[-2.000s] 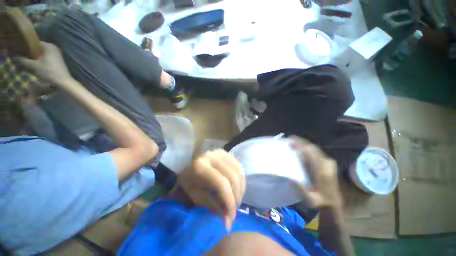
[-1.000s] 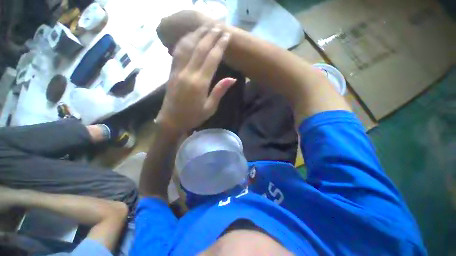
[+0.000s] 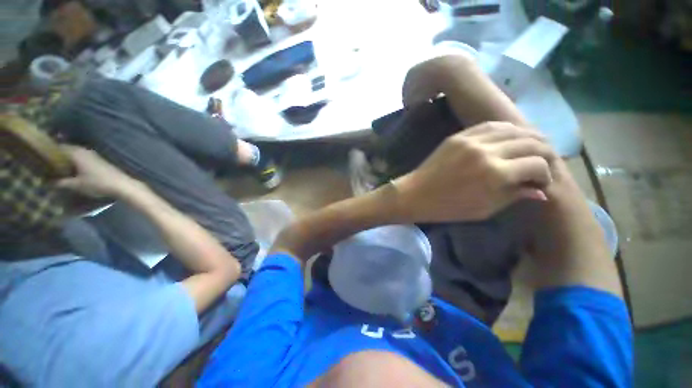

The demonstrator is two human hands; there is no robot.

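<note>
My left hand (image 3: 485, 170) is bare and reaches across my lap. Its curled fingers lie on my bare right forearm (image 3: 565, 201), near the elbow; nothing shows in it. My right hand (image 3: 434, 76) is at the far end of the arm, bent down over the table's near edge. Its fingers are hidden and blurred, so its grip cannot be told. A translucent whitish round tub (image 3: 379, 269) sits on my lap against the blue shirt, below my left forearm.
A neighbour in light blue (image 3: 99, 322) at left holds a yellow-brown thick-rimmed piece (image 3: 34, 144). The white table (image 3: 265, 129) ahead bears a dark blue case (image 3: 279, 67) and a brown disc (image 3: 217, 76). A second tub (image 3: 605, 227) is partly behind my right arm. Cardboard (image 3: 668, 204) lies at right.
My left hand has moved from near my right hand up the arm towards the elbow. The view has swung, and the tub on my lap looks more tilted.
</note>
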